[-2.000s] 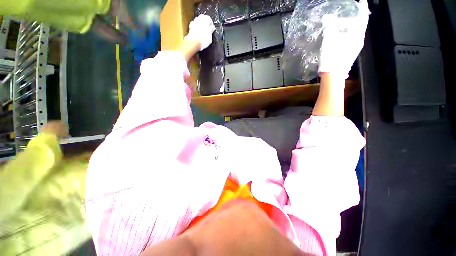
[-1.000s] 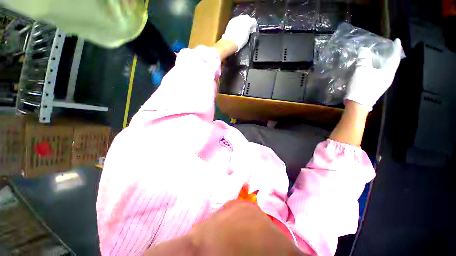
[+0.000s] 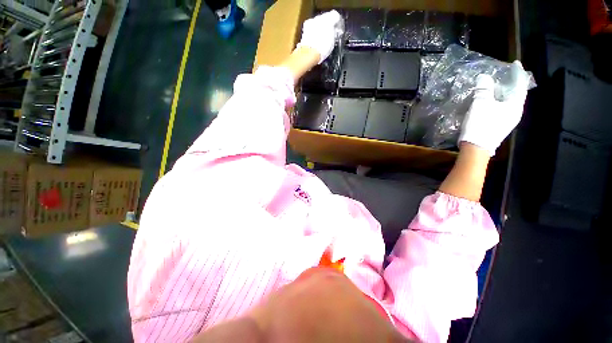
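An open carton (image 3: 376,143) stands in front of me with rows of black plastic housings (image 3: 358,71). Several housings are under clear shiny film. My right hand (image 3: 495,115), in a white glove, grips a bunched clear poly bag (image 3: 453,90) over the carton's right side. The bag hangs over the housings there and hides them partly. My left hand (image 3: 322,33), also gloved, is at the carton's upper left, by the film-covered housings. Its fingers are curled; whether it holds film cannot be told.
Unwrapped black housings (image 3: 578,164) lie on the black bench (image 3: 537,281) at the right. A white roller rack (image 3: 67,87) and labelled cartons (image 3: 67,197) are at the left. A yellow line (image 3: 176,100) crosses the green floor. A person's blue-covered foot (image 3: 230,21) is at the top.
The yellow-green sleeve at the upper left has left the view. The view has shifted, showing more of the rack. My right hand still holds the bag, now slightly lower.
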